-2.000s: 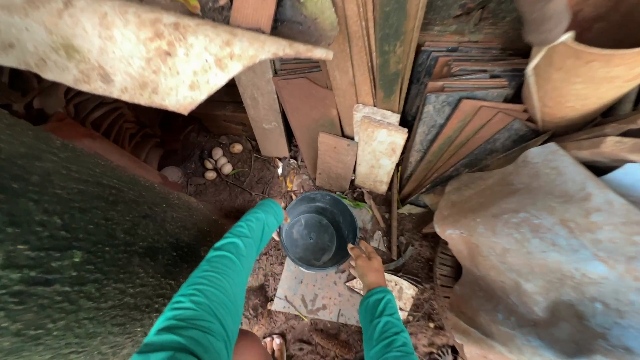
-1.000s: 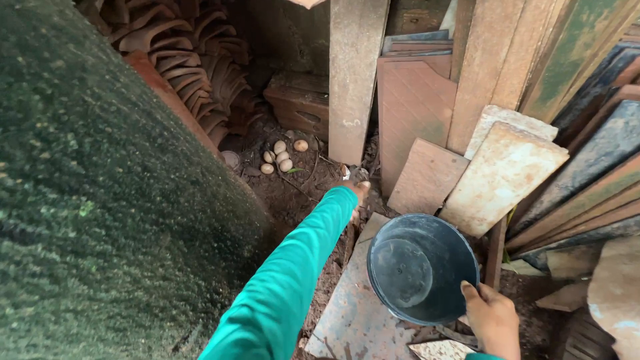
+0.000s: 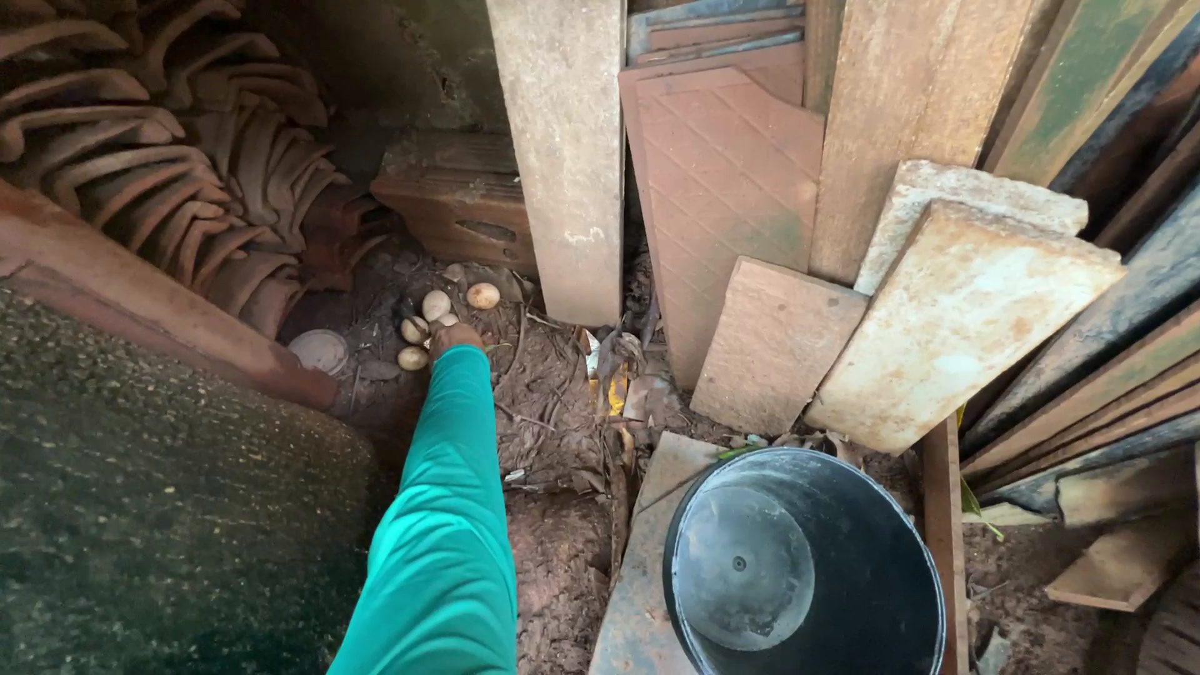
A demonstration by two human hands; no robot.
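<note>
Several pale, mud-marked eggs (image 3: pixel 436 305) lie close together on the damp soil at upper left, one browner egg (image 3: pixel 483 296) just to their right. My left hand (image 3: pixel 457 339), at the end of a teal sleeve, is at the right side of the cluster, touching or nearly touching the eggs; its fingers are mostly hidden, so its grip does not show. An empty black plastic bucket (image 3: pixel 745 567) is at lower right, tilted so its inside shows, above a flat slab. My right hand is out of view.
Stacked clay roof tiles (image 3: pixel 141 159) and a hollow clay brick (image 3: pixel 469 211) stand behind the eggs. A mossy rounded surface (image 3: pixel 169 506) fills the lower left. Boards, tiles and stone slabs (image 3: pixel 966 323) lean at the right. A flat slab (image 3: pixel 642 581) lies beneath the bucket.
My left hand has left the bucket's rim and reached out to the eggs. The right hand, earlier on the bucket's rim, is out of view. The view has moved closer to the eggs.
</note>
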